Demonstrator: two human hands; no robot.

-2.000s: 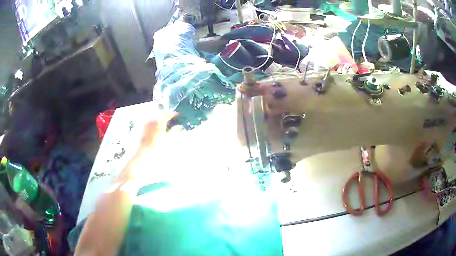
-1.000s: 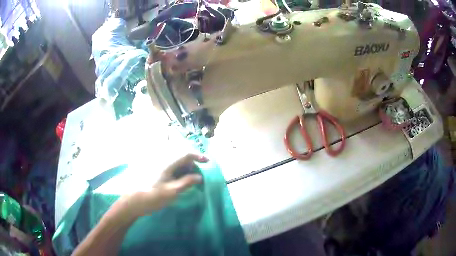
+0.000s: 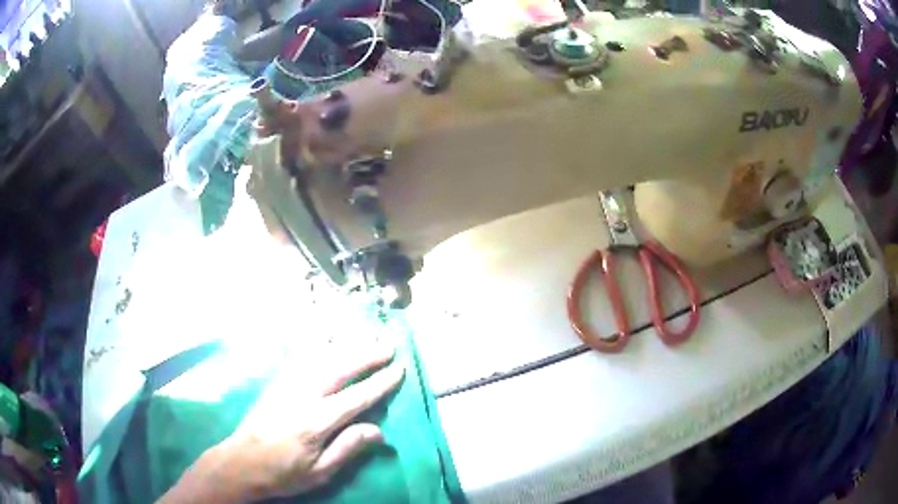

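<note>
The teal-green garment piece (image 3: pixel 212 406) lies on the white table, with its right part a narrow folded edge running up to the needle area (image 3: pixel 387 290) of the cream sewing machine (image 3: pixel 512 138). My left hand (image 3: pixel 305 423) lies palm down on the cloth just in front of the needle area, fingers stretched and thumb apart. Whether it pinches the cloth cannot be seen. Glare washes out the cloth and table left of the needle. My right hand is out of the picture.
Red-handled scissors (image 3: pixel 612 295) lie under the machine arm. A small parts tray (image 3: pixel 807 251) is at the table's right end. Pale blue-green cloth (image 3: pixel 207 98) is heaped behind at the left. A green bottle (image 3: pixel 30 423) is at the left edge.
The view has swung right and down since the first frame. My left hand has come from the far left of the table onto the cloth, and its fingers are now flatter than one second ago.
</note>
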